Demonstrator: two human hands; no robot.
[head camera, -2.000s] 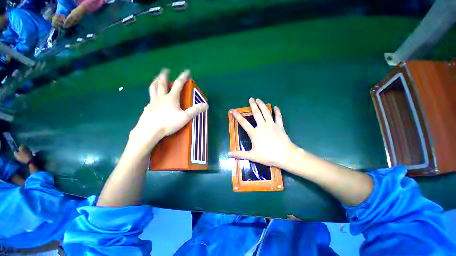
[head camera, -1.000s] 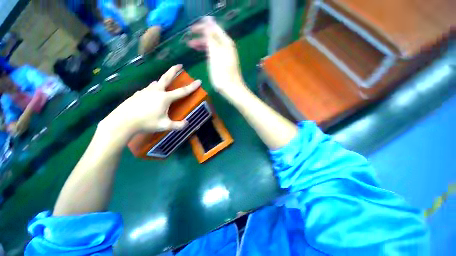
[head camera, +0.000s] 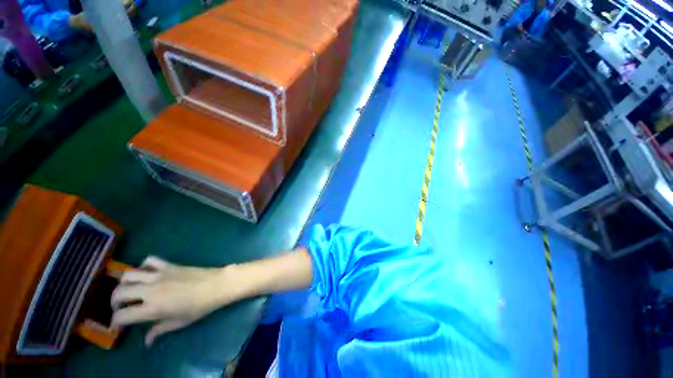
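Observation:
A stack of fixture frames stands at the lower left of the bench, its pale-edged opening with dark slats facing right. A single fixture frame with a dark centre lies against its right side, partly hidden by the stack and by fingers. My right hand is over the single frame, fingers spread and slightly bent, fingertips at its dark centre; whether they grip it cannot be told. My left hand is out of the picture.
Two taller fixture stacks stand side by side near a metal post. The bench edge runs down their right side to a blue floor with yellow-black tape. A metal cart frame is at right. A person's blue sleeve shows at top left.
The view has swung right towards the floor. My right hand has come down from the air onto the single frame. My left hand, on the stack before, has left the picture.

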